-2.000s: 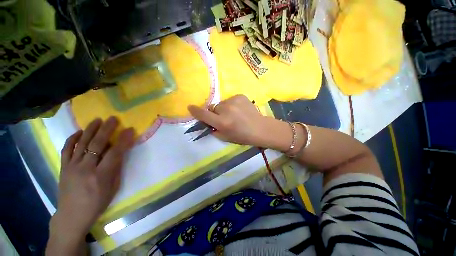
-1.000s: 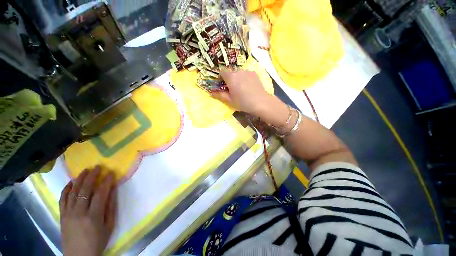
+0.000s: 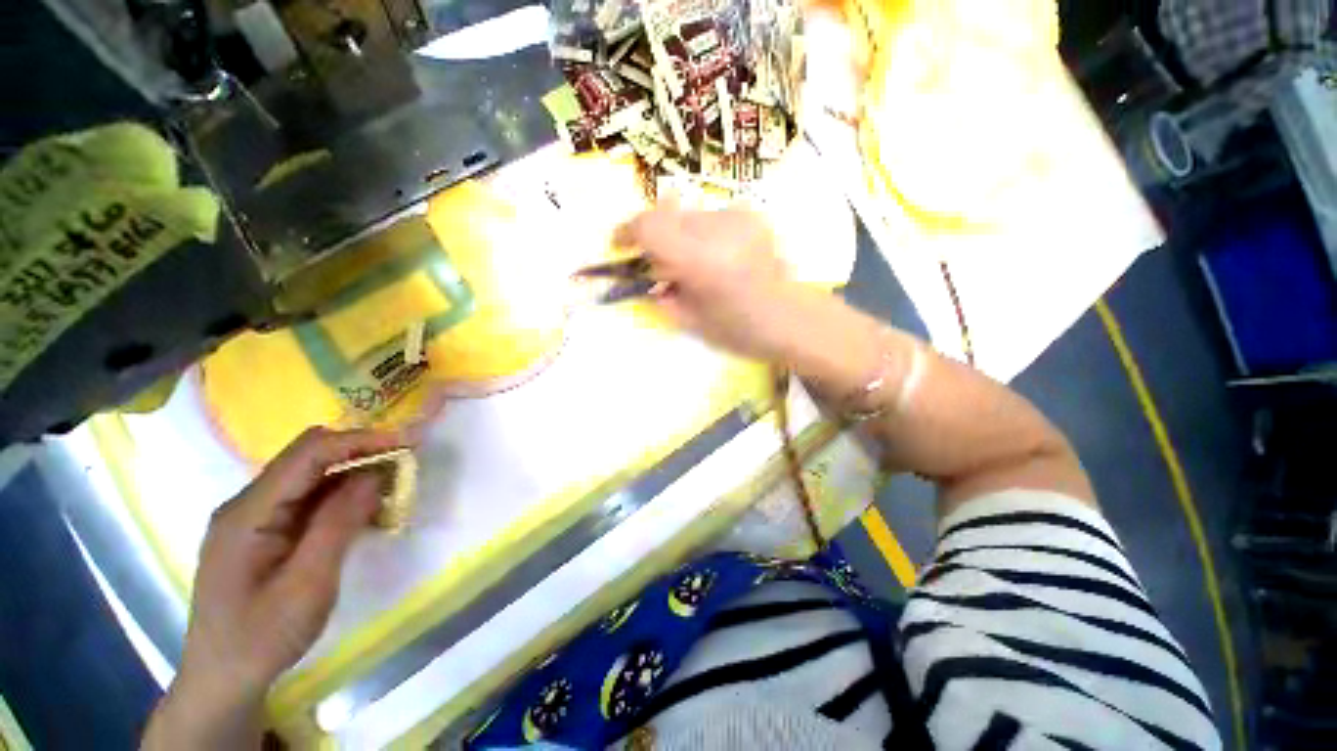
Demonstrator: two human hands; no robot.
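A yellow fabric piece lies on the white template sheet, with the pale green clamp frame on it. A cream label with dark print lies at the frame's lower edge. My left hand holds a cream label between thumb and fingers, just off the fabric's lower edge. My right hand, slightly blurred, holds the dark thread snips, blades pointing left over the fabric. Glare washes out the fabric near it.
The label pile lies behind my right hand. Stacked yellow panels are at the upper right. The machine head with a handwritten tape note is at the left. The metal bed plate is behind the frame. A cord hangs down.
My right hand has moved from the label pile back over the fabric, snips showing. My left hand has lifted off the fabric and now holds a label. Another label now lies by the frame.
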